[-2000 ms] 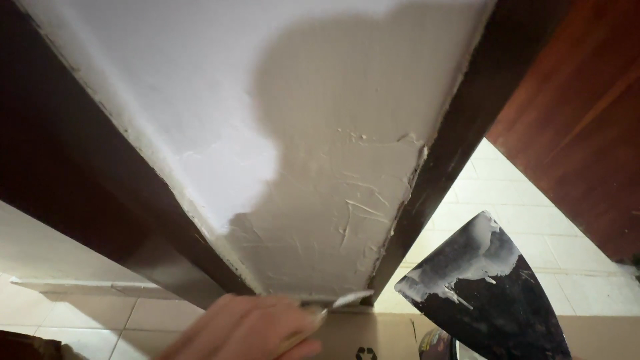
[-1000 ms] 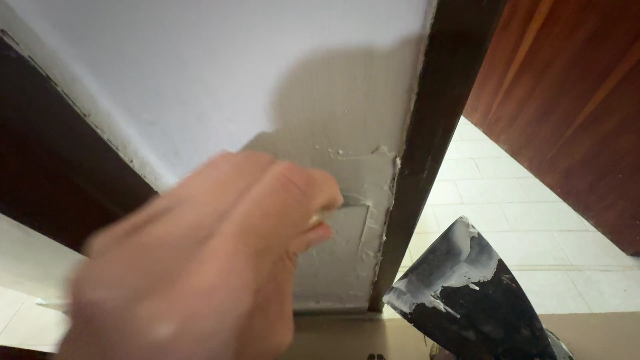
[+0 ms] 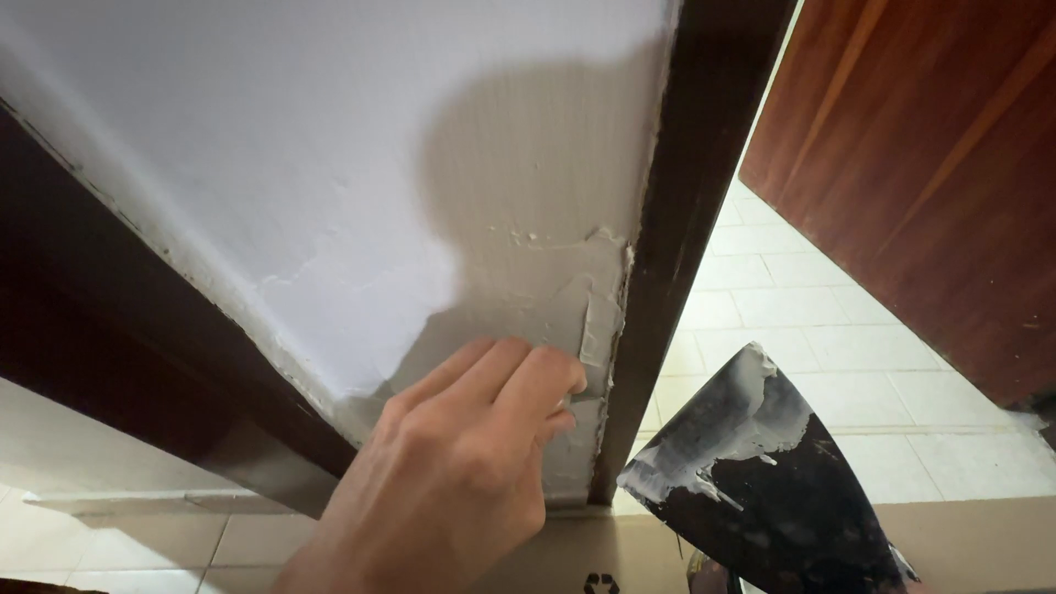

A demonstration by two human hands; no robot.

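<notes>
My left hand point(image 3: 462, 454) is closed around a small spatula point(image 3: 584, 391), most of it hidden by the fingers, with its blade against the lower right of a narrow white wall panel point(image 3: 363, 165). Wet filler point(image 3: 601, 330) lies in ridges and patches just above the fingers, along the panel's right edge. A broad black putty knife point(image 3: 792, 495) stands out at lower right, its wide edge smeared with white filler. Its handle and my right hand are out of view.
Dark wooden frames point(image 3: 689, 206) border the panel, the left one point(image 3: 124, 305) running diagonally. A reddish-brown wooden door point(image 3: 916, 165) stands at right over white floor tiles point(image 3: 825, 330). Cardboard point(image 3: 973, 536) bearing a recycling mark lies along the bottom. My head's shadow falls on the panel.
My left hand has come up from the panel's bottom edge onto its lower right part. Filler now lies in a thicker strip by the right edge. The broad putty knife stays at lower right.
</notes>
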